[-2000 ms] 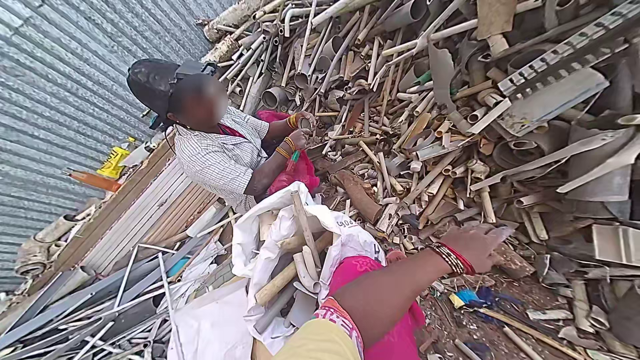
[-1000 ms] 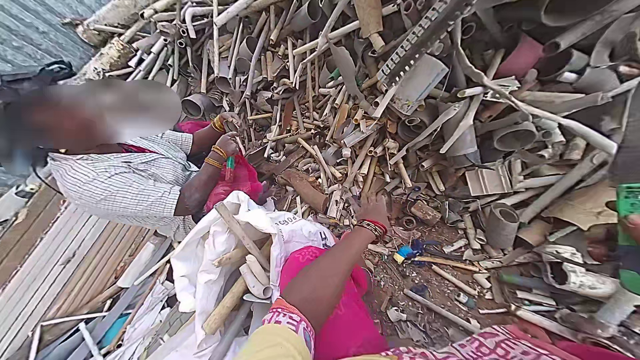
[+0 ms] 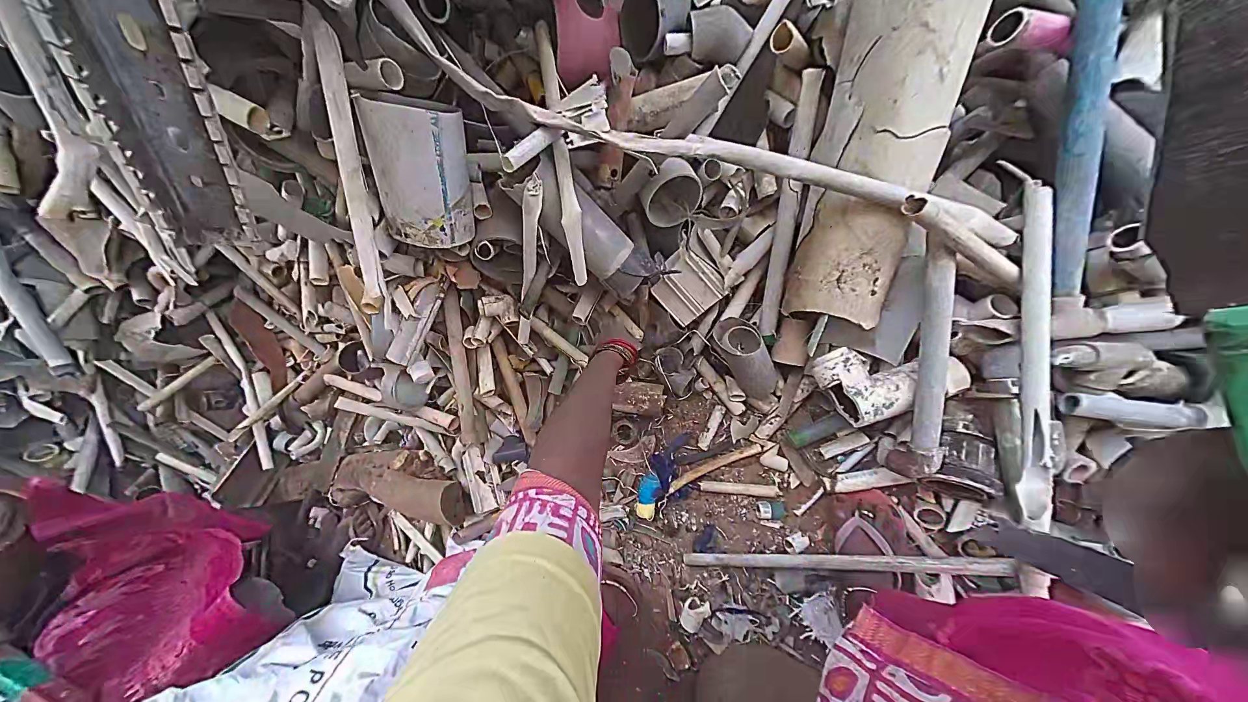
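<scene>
My left hand (image 3: pixel 634 330) reaches from the bottom centre into a heap of scrap plastic pipe pieces. Red bangles (image 3: pixel 616 348) circle its wrist, and a yellow sleeve with a pink-and-white border covers the upper arm. The fingers blur into the pipes, so whether they hold anything cannot be told. A ribbed pale offcut (image 3: pixel 689 289) and a short grey pipe (image 3: pixel 746 356) lie just right of the hand. At the right edge, a blurred brown shape may be my right hand; a green object (image 3: pixel 1230 356) is above it.
A wide cracked pipe (image 3: pixel 877 195) leans at upper right, near a long blue pipe (image 3: pixel 1087 146). A white printed sack (image 3: pixel 322 634) and magenta cloth (image 3: pixel 146 585) lie at lower left. A thin pale rod (image 3: pixel 848 563) crosses the littered ground.
The view has swung far right and closer over the heap. The other person in a checked shirt, seen earlier at left, is out of view. My left arm still reaches into the pipes.
</scene>
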